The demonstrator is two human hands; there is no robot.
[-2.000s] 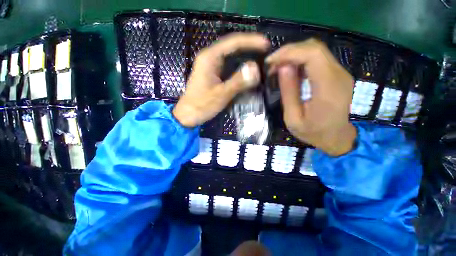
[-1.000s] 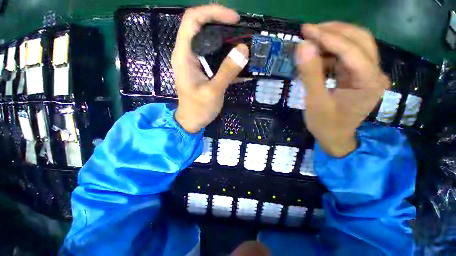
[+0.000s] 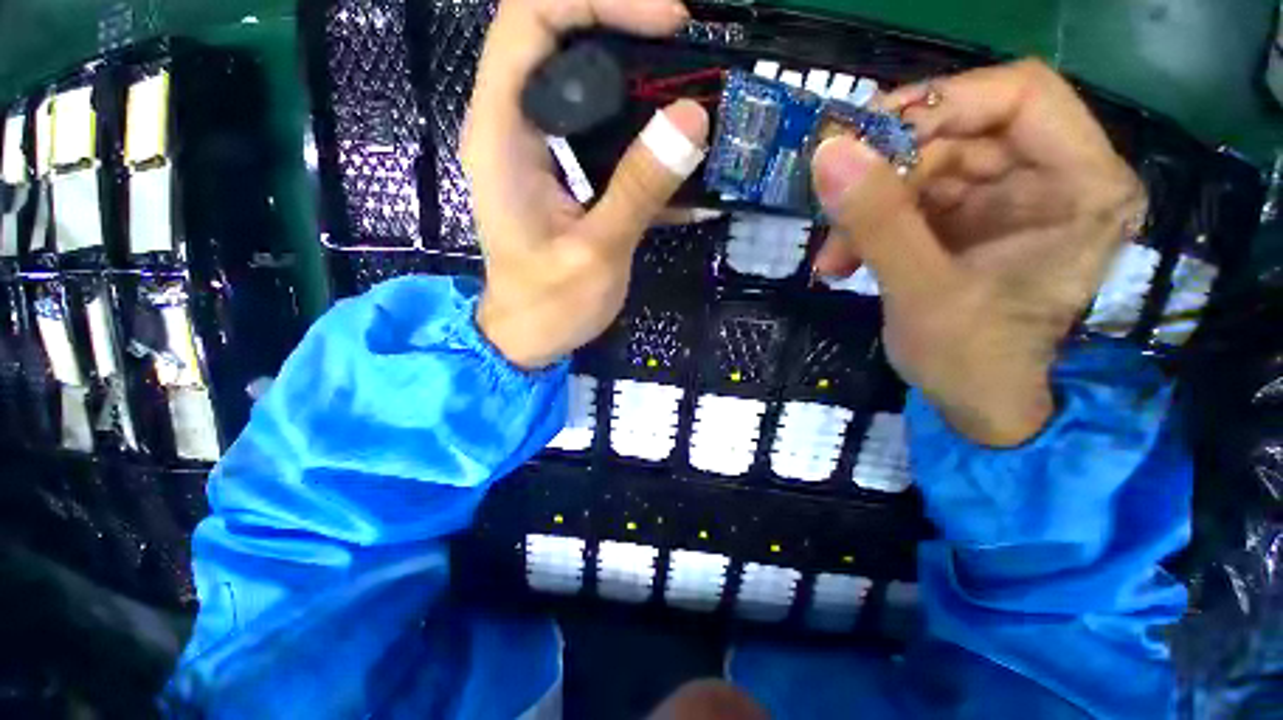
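Observation:
A black phone housing [image 3: 640, 134] lies across my left hand [image 3: 563, 211], which grips it between thumb and fingers; the thumb wears a pale band. A round dark speaker [image 3: 574, 86] is at the housing's left end, with thin red lead wires [image 3: 675, 85] running to a blue circuit board [image 3: 763, 138]. My right hand [image 3: 971, 211] holds the board's right end with thumb and fingers. The board overlaps the housing; its exact seating cannot be told. White scalloped pads show just above the board.
A near black blister tray [image 3: 408, 251] lies under my hands, with white keypads [image 3: 728, 433] in rows. A left black tray [image 3: 106, 270] holds long cream-white rectangles [image 3: 152, 211]. Green surface [image 3: 971, 40] shows behind. Crinkled clear plastic [image 3: 1252, 521] is at the right edge.
Two seconds ago both hands were close together over the tray and blurred. They have moved apart, showing the board and speaker. Since one second ago, the board's right end looks more tilted.

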